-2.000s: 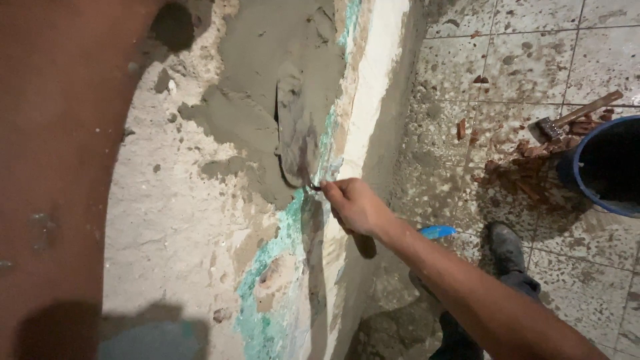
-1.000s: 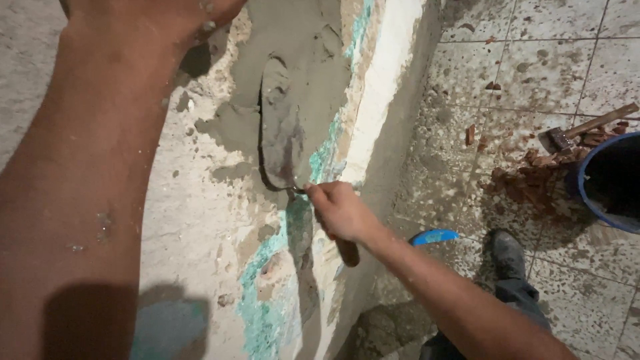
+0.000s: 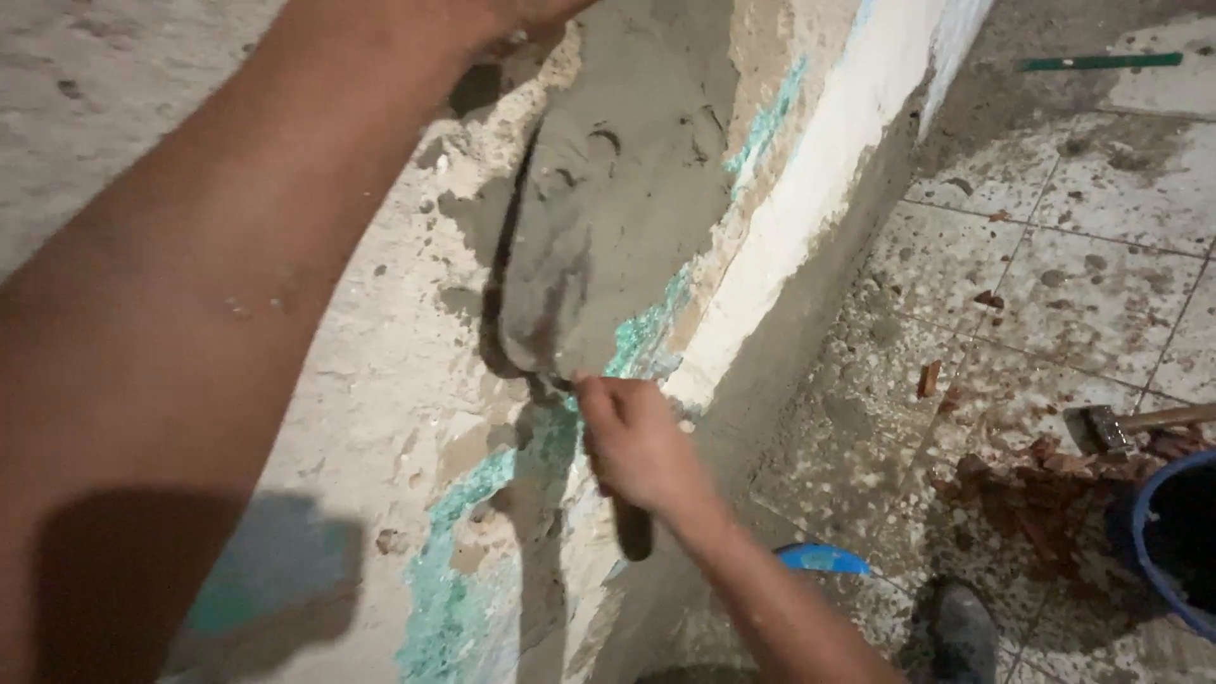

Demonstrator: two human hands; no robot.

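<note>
My right hand (image 3: 638, 442) is closed on the handle of a plastering trowel (image 3: 546, 275), whose blade lies against wet grey mortar (image 3: 655, 142) on the wall. Mortar partly coats the blade. Below and beside it, the wall (image 3: 380, 399) shows rough plaster with strips of turquoise paint (image 3: 446, 570). My left forearm crosses the upper left of the view. Only part of my left hand (image 3: 546, 11) shows at the top edge, near the wall; its fingers are cut off by the frame.
Spattered floor tiles (image 3: 1064, 275) lie at the right. On them are a hammer (image 3: 1107, 427), reddish rubble (image 3: 1026, 503), a dark bucket with a blue rim (image 3: 1145, 513), a blue object (image 3: 822, 559) and a green strip (image 3: 1102, 62). A boot (image 3: 961, 627) stands near the bottom.
The trowel has shifted a little along the mortar, still in my right hand. My left forearm has swung further across the wall. The green strip has come into view.
</note>
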